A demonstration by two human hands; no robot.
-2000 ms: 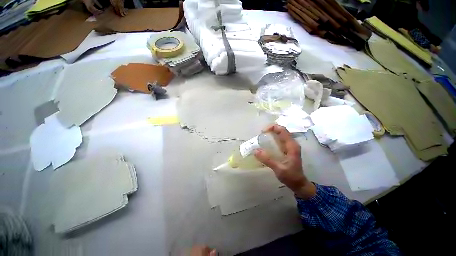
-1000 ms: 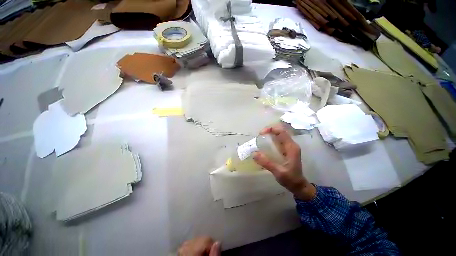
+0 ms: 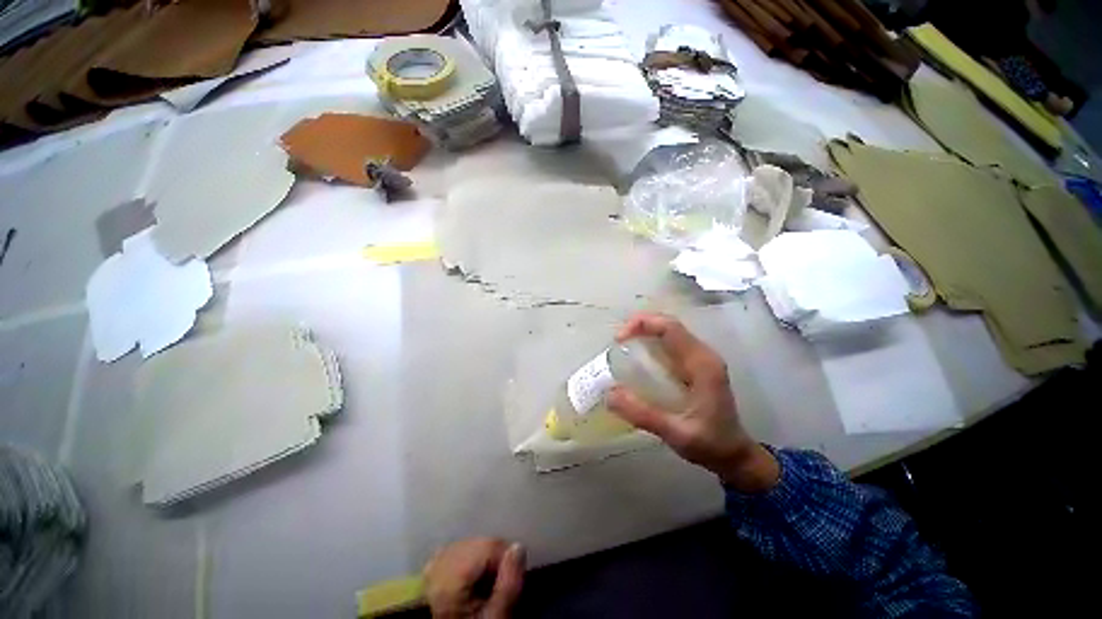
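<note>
A greyish-beige cut panel (image 3: 568, 460) lies flat in front of me, partly covered by my right hand and the bottle. My right hand (image 3: 689, 393) is shut on a clear glue bottle (image 3: 590, 385) with a white label, tilted with its yellow nozzle down and left, close over the panel's near left corner. I cannot tell whether the tip touches the panel. My left hand (image 3: 474, 580) rests at the table's near edge, fingers curled; whether it holds anything is unclear.
A stack of beige panels (image 3: 236, 411) lies left, with a white piece (image 3: 148, 296) behind it. A large panel pile (image 3: 532, 236) lies ahead. White pieces (image 3: 834, 278) and a clear plastic bag (image 3: 686, 191) are right of centre. Olive panels (image 3: 967, 236) lie far right.
My left hand has come further into view at the near edge, with a yellow strip beside it. The bottle tip has moved down towards the panel's near left corner. The view has shifted slightly.
</note>
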